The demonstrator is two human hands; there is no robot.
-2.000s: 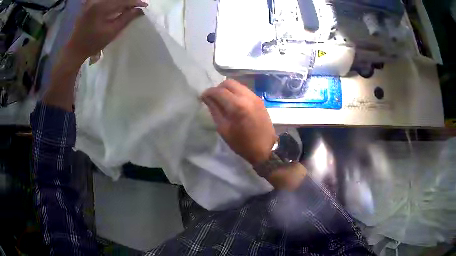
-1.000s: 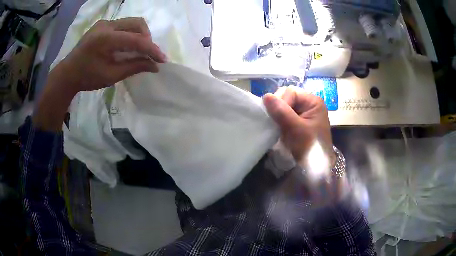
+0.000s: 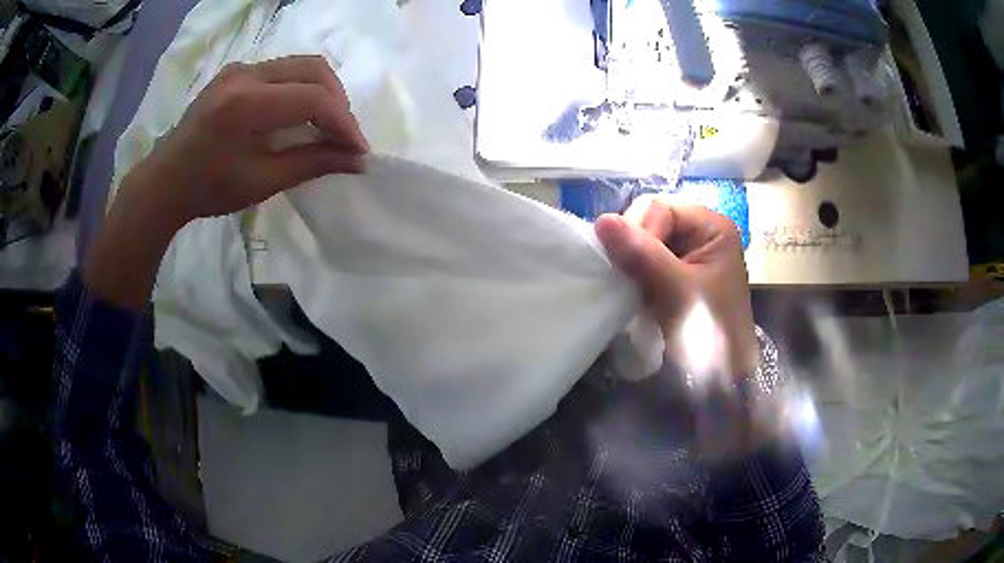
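A white garment piece (image 3: pixel 462 297) is stretched between my hands in front of the machine table, its lower part hanging over my lap. My left hand (image 3: pixel 259 138) pinches its upper left corner between thumb and fingertips. My right hand (image 3: pixel 688 264) grips its right end with curled fingers; a small bunched bit of cloth hangs below that hand. The overlock machine (image 3: pixel 738 141) stands behind my right hand, with strong lamp glare on it. The needle area is washed out by the glare.
A heap of loose white pieces (image 3: pixel 204 269) lies on the left, partly over the table edge. A blue plate (image 3: pixel 727 209) sits at the table front, partly behind my right hand. A tied bundle (image 3: pixel 897 440) is at the lower right. A ruler marking (image 3: pixel 815 239) runs along the table.
Since two seconds ago, my right hand has moved right and the piece is now spread between both hands. My left hand has come lower and nearer. Over the last second there is only a slight shift.
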